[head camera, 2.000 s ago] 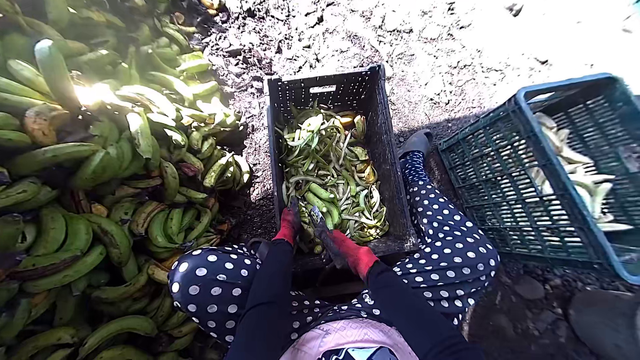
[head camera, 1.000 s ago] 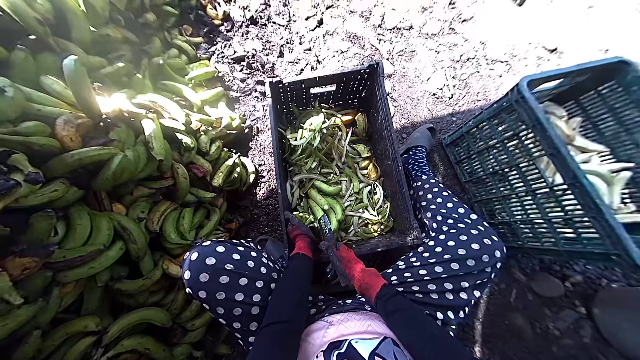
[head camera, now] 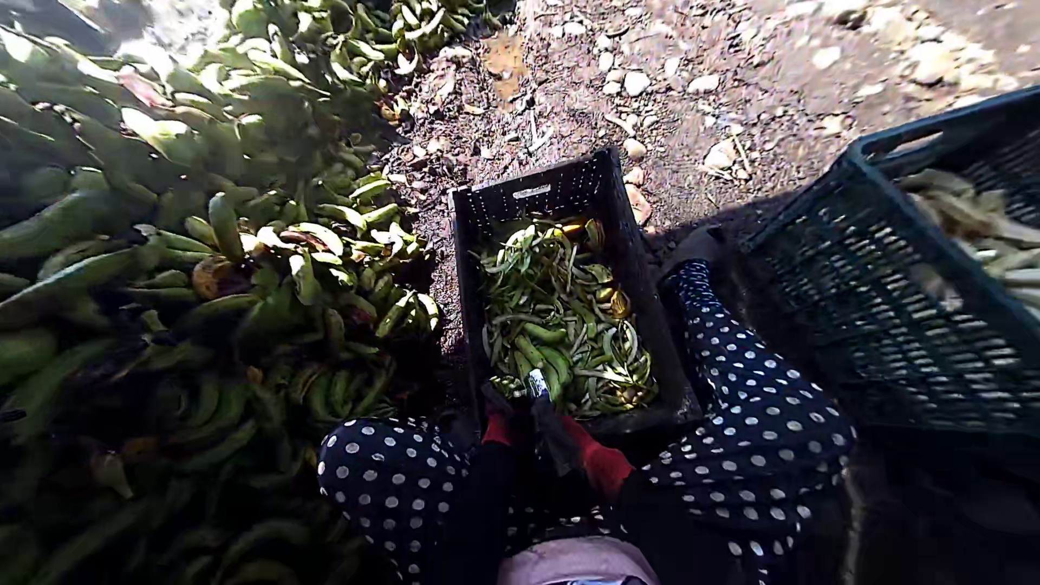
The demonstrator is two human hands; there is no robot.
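Observation:
My left hand (head camera: 497,413), in a dark glove with a red cuff, is at the near left edge of a black plastic crate (head camera: 682,398). It is by a pale green piece (head camera: 508,387), perhaps part of a plantain; its grip is too dark to make out. Close on its right, my right hand (head camera: 556,426), gloved alike, is closed on a small tool with a shiny blade (head camera: 538,383), perhaps a knife. Green plantains (head camera: 546,353) lie just beyond the blade, on a heap of peel strips (head camera: 569,301) in the crate. My fingertips are partly hidden.
A large pile of green plantains (head camera: 244,284) covers the ground at left. On the right stands a dark green slatted crate (head camera: 886,292) holding pale peeled plantains (head camera: 975,219). My legs in polka-dot trousers (head camera: 756,406) flank the black crate. Stones (head camera: 637,82) lie on the dirt beyond.
The view has swung so that more of the ground beyond the crate shows. Both hands stay close together at the black crate's near edge.

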